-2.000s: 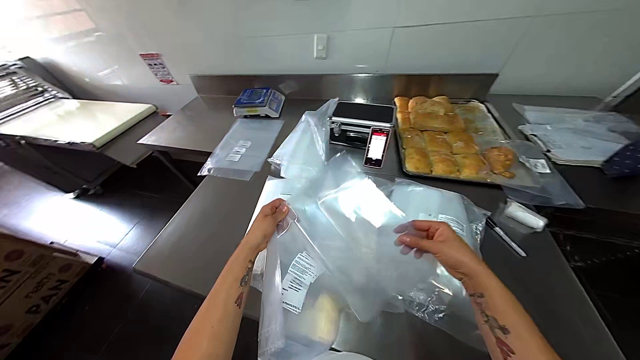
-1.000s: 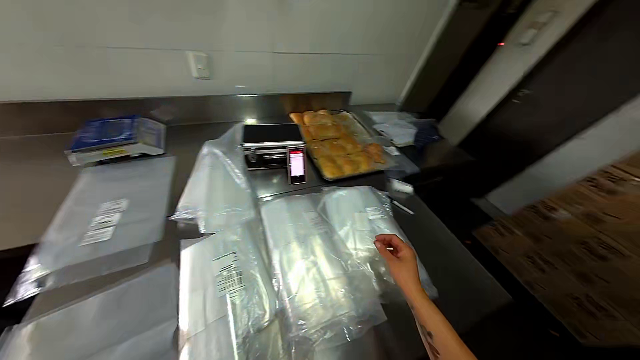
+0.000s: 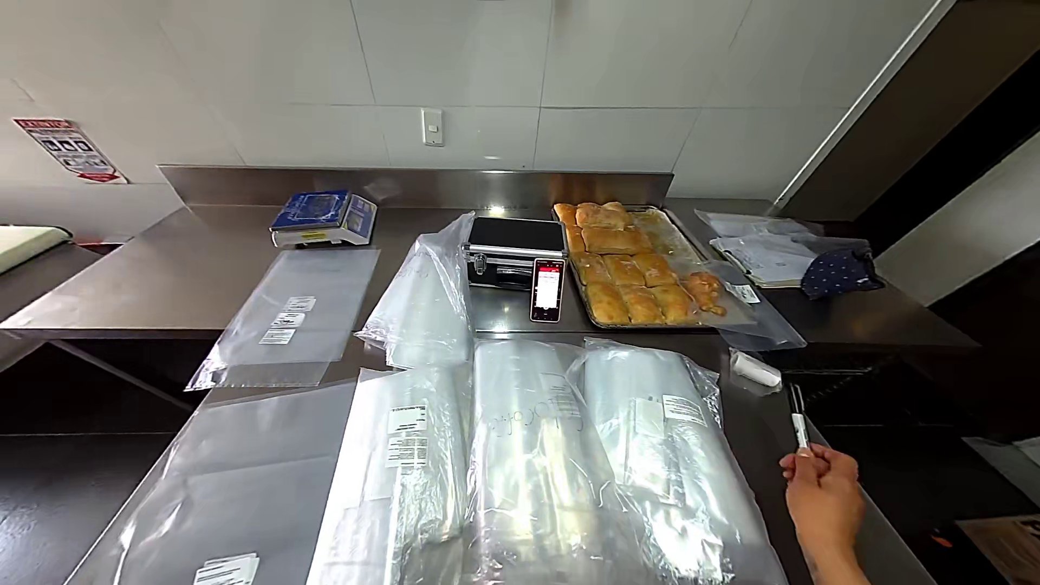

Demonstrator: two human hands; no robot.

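My right hand [image 3: 825, 497] pinches a marker [image 3: 801, 431] with a white barrel by its near end, over the right edge of the steel table. Left of it lie three bundles of clear plastic bags: the right bundle [image 3: 662, 439], the middle bundle [image 3: 532, 455] with handwriting, and the left bundle [image 3: 422, 479] with a printed label. A small roll in plastic [image 3: 756, 371] rests just beyond the marker. My left hand is out of view.
Flat labelled bags [image 3: 317, 284] lie at left. Behind the bundles are a bunched plastic bag [image 3: 431, 301], a black case [image 3: 517, 236], a phone [image 3: 548, 290] leaning on it, and a tray of baked bread [image 3: 626, 260]. A blue-and-white box [image 3: 323, 218] stands at back left.
Two seconds ago both hands held up a clear plastic bag; now the left is out of view and the bundles lie on the table. My right hand has taken hold of the marker. The view has swung.
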